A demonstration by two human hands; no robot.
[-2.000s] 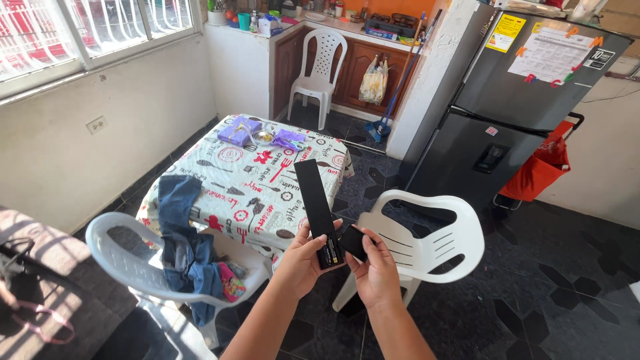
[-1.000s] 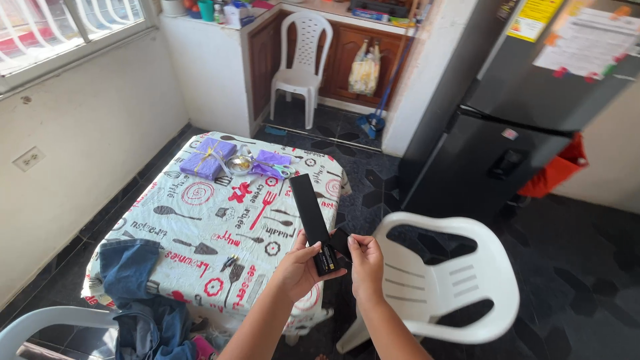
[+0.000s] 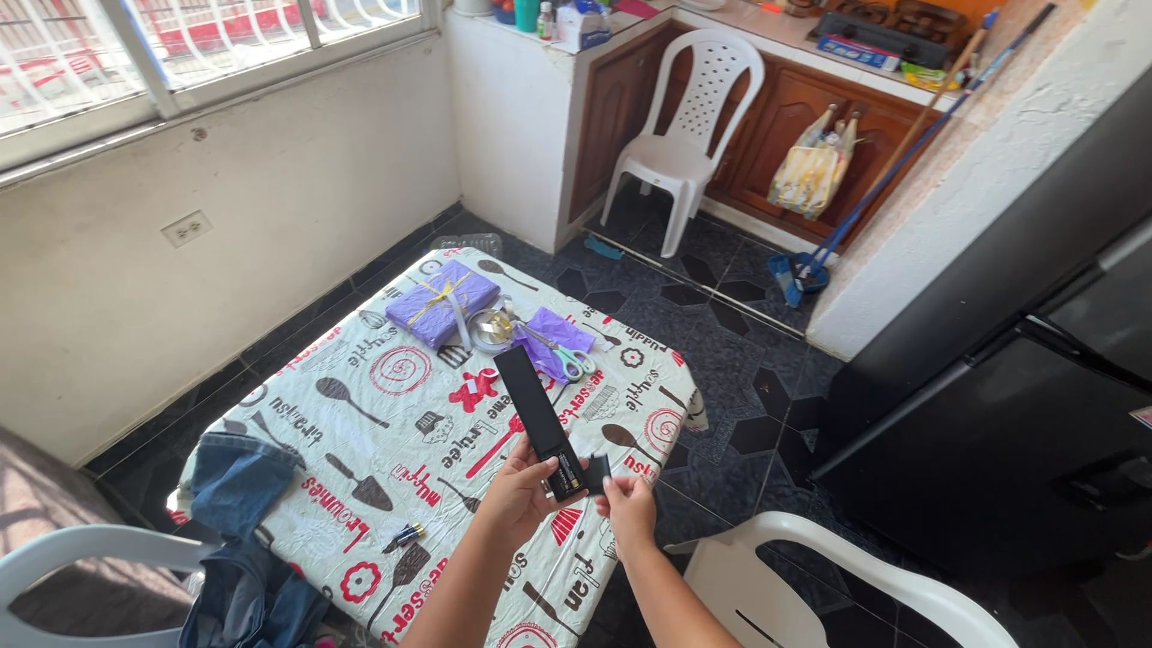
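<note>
My left hand (image 3: 524, 486) holds a long black remote control (image 3: 538, 409) whose near end shows an uncovered battery compartment. Between the fingers of my right hand (image 3: 628, 506) is a small black cover (image 3: 596, 472), close beside that end of the remote. Below and left of my left hand, small batteries (image 3: 408, 535) lie on the printed tablecloth (image 3: 360, 450). Farther back on the table are a purple wrapped package with a yellow ribbon (image 3: 441, 301), rolls of tape (image 3: 491, 330), folded purple paper (image 3: 556, 335) and scissors with pale green handles (image 3: 576, 363).
Blue jeans (image 3: 238, 490) hang over the table's left corner and a white plastic chair (image 3: 99, 549). Another white chair (image 3: 765, 585) is at the lower right, beside a dark refrigerator (image 3: 1008, 414). A third chair (image 3: 675, 153) stands by the wooden cabinets (image 3: 783, 117).
The view has shifted toward the table. Batteries on the tablecloth are now visible near my left arm. Both hands still hold the remote and the small cover.
</note>
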